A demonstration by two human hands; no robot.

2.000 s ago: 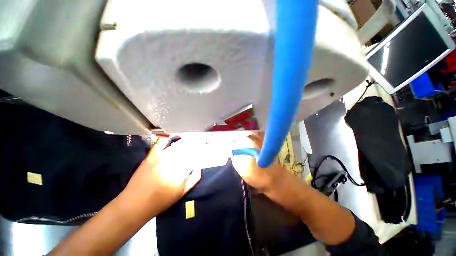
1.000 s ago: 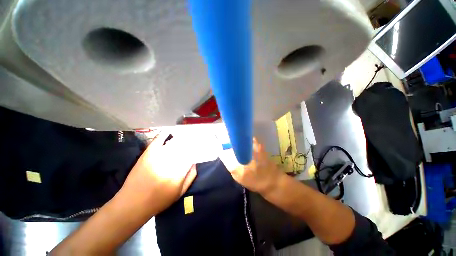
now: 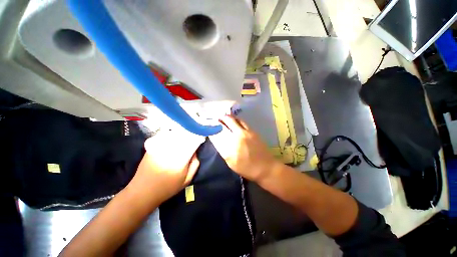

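Observation:
A black bag piece (image 3: 213,216) with a small yellow label (image 3: 189,194) and a pale zipper line hangs below the machine's brightly lit needle area. My left hand (image 3: 170,155) grips its upper left edge. My right hand (image 3: 245,148) holds its upper right edge, close beside the left. The fingertips are washed out by glare, and the needle is hidden behind the machine head. The white sewing machine head (image 3: 135,50) with a red emblem is above both hands. A blue hose (image 3: 135,65) curves down to the right fingertips.
A pile of black bag pieces (image 3: 75,160) lies left. A yellow-edged plate (image 3: 283,110) is right of the needle area. A black cable with a connector (image 3: 346,163) lies on the dark plate. A separate black pouch (image 3: 401,120) lies far right, below a white-framed tablet (image 3: 421,22).
The view has shifted, so the machine head appears further left and more of the yellow-edged plate shows. Both hands still hold the bag piece at the needle area.

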